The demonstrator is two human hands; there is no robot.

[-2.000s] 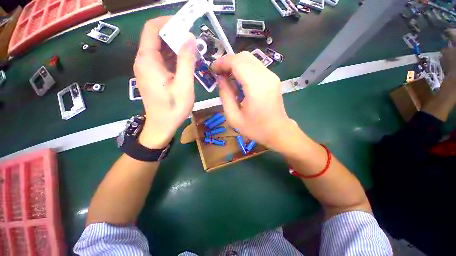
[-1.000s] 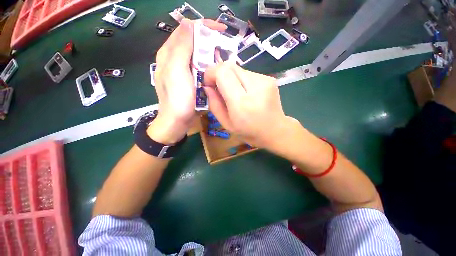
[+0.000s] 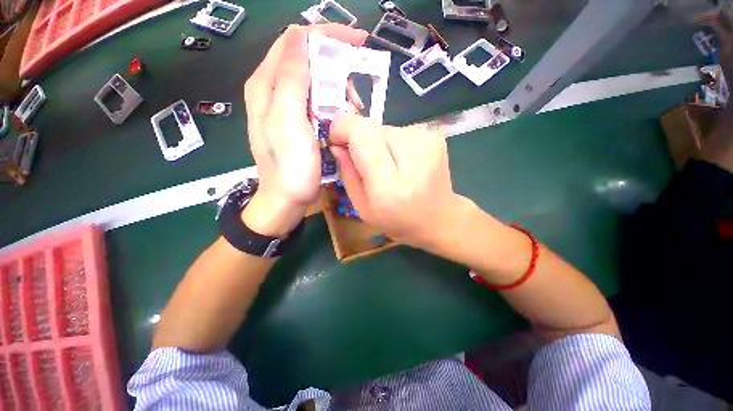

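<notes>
A white plastic housing with a rectangular window is held upright above the bench near the belt rail. My left hand grips it along its left side. My right hand has its fingertips pinched at the dark compartment at the housing's lower end; what they pinch is too small and covered to tell. An open cardboard box lies below my hands, partly hidden by my right hand. Some blue cylinders show in it.
The dark green belt carries scattered housings and dark parts behind a pale rail. A slanting grey post stands right. A pink compartment tray lies near left. Another person's dark sleeve is at right.
The housing has turned from slanted to upright, and my right fingertips have moved to its lower compartment. Over the last second my hands barely moved; the housings on the belt shifted right.
</notes>
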